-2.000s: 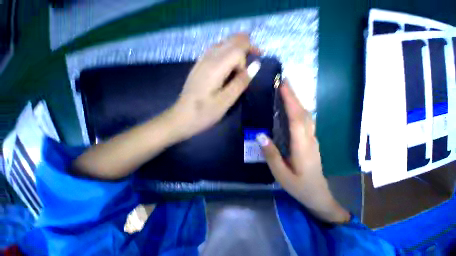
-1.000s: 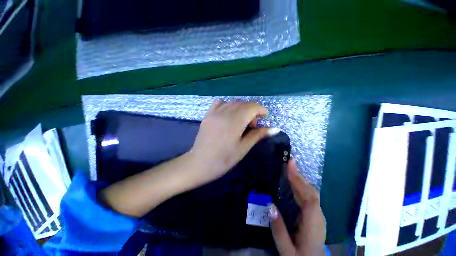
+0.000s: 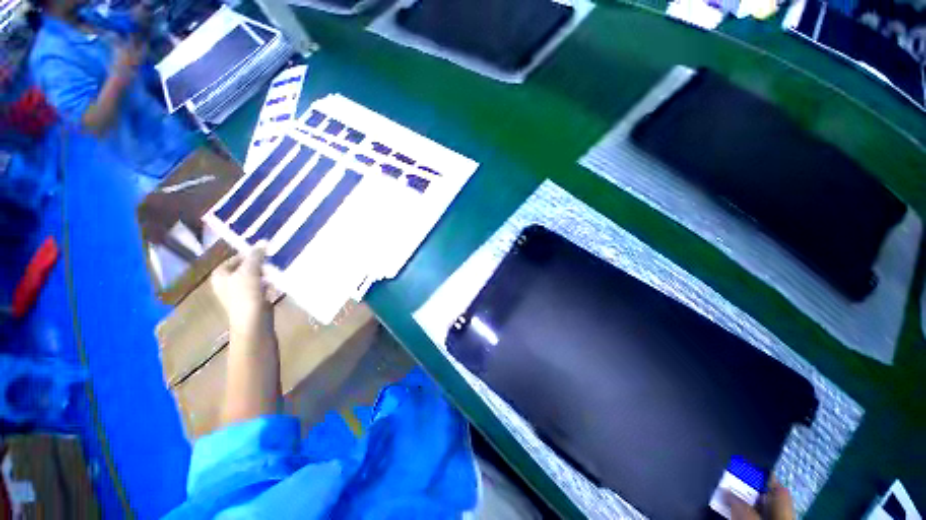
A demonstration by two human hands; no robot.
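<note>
A black panel (image 3: 630, 381) lies on a silvery textured sheet (image 3: 599, 225) at the right of centre. Its blue-and-white tab (image 3: 739, 485) shows near the lower right end. My right hand (image 3: 762, 505) is at that tab, cut off by the bottom edge; only fingertips show and its hold is unclear. My left hand (image 3: 244, 286) reaches left with fingers at the near edge of a white strip sheet (image 3: 330, 225) with long dark strips and small dark pieces. The fingers look closed on the sheet's edge. Other sheets lie under it.
More black panels (image 3: 762, 173) lie on silvery sheets beyond. A stack of framed sheets (image 3: 225, 63) is at the upper left. Brown cardboard boxes (image 3: 274, 350) stand below the bench's left edge. A person in a blue smock (image 3: 76, 66) is at the far left, by the blue floor.
The view has swung left. My left hand has left the panel's end and moved to the strip sheets at left. My right hand remains near the tab, now mostly out of frame.
</note>
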